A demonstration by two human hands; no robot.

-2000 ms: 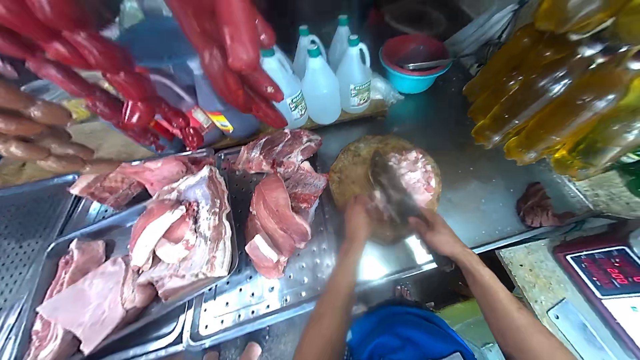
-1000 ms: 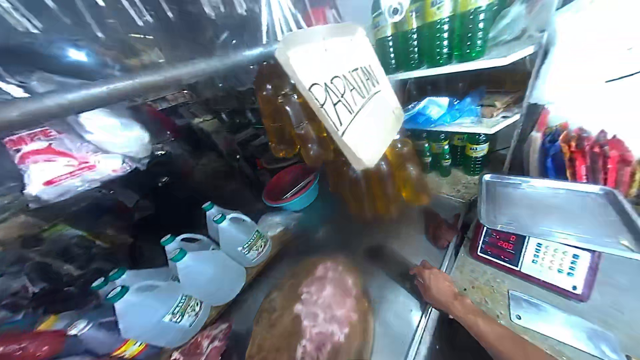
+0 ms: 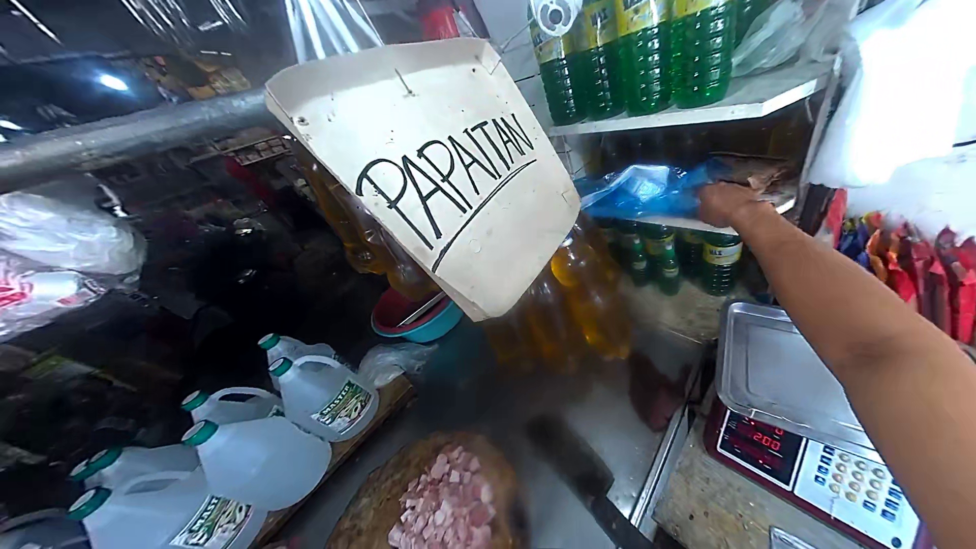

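Note:
My right hand [image 3: 728,206] reaches to the shelf at the upper right, its fingers on a blue plastic bag [image 3: 648,191]; part of the fingers is hidden. My left hand is out of the picture. At the bottom, diced pale-pink meat [image 3: 448,499] lies heaped on a round wooden chopping block [image 3: 366,507]. To its right, a cleaver [image 3: 576,461] rests on the metal counter, its dark handle toward the bottom edge.
A cardboard sign [image 3: 457,168] with handwriting hangs at the centre, before bottles of yellow oil [image 3: 587,290]. White jugs [image 3: 263,457] line the left side. A digital scale [image 3: 808,465] with a metal pan [image 3: 785,366] stands at right, under my forearm.
My right hand has moved from low beside the counter up to the blue bag on the shelf. Two seconds ago both hands were at the chopping block. The view has swung toward the right.

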